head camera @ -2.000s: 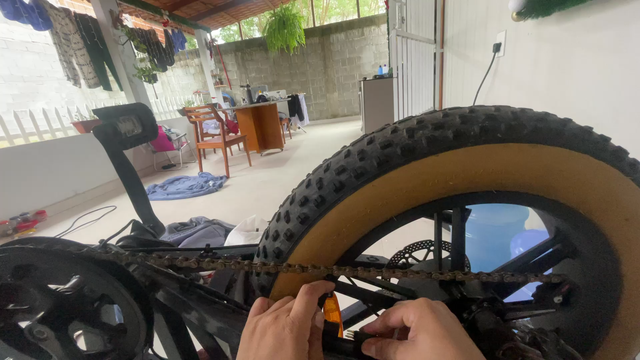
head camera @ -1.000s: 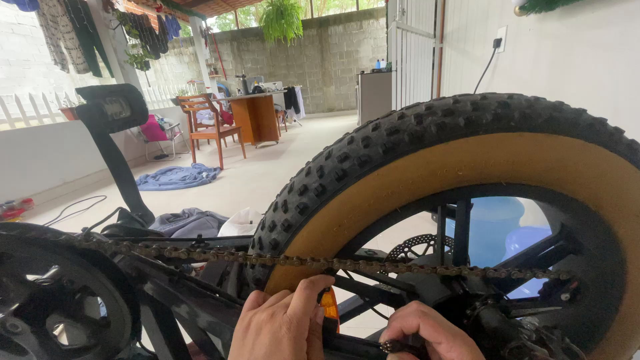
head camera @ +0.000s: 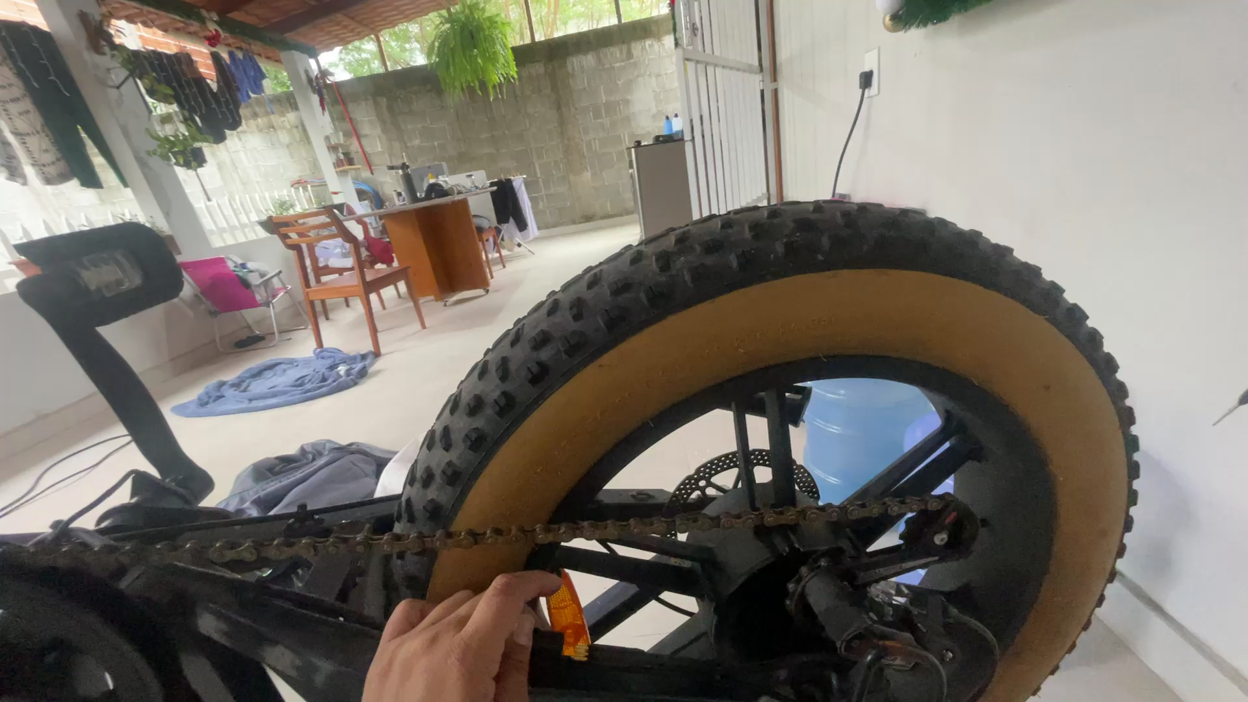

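My left hand [head camera: 458, 639] is at the bottom centre, its fingers curled against an orange reflector [head camera: 566, 616] beside the black bicycle frame [head camera: 643, 663]. Its index fingertip touches the reflector's upper edge; the thumb is partly hidden. My right hand is out of view. Behind the reflector stands the fat rear wheel, with a knobby black tyre [head camera: 526, 361] and a tan sidewall [head camera: 780, 317]. A rusty-looking chain [head camera: 585, 529] runs above my left hand to the rear derailleur [head camera: 941, 536]. A brake disc [head camera: 726, 478] shows between the spokes.
A crank arm with a pedal [head camera: 102, 273] rises at the left. Dark cloth [head camera: 307, 476] and blue cloth [head camera: 278, 380] lie on the floor. Farther back are a wooden chair [head camera: 341, 283] and a desk [head camera: 439, 244]. A thin pointed thing [head camera: 1230, 408] enters at the right edge.
My right hand, beside the reflector in both earlier frames, has left the view. My left hand remains at the reflector. The view has shifted toward the right.
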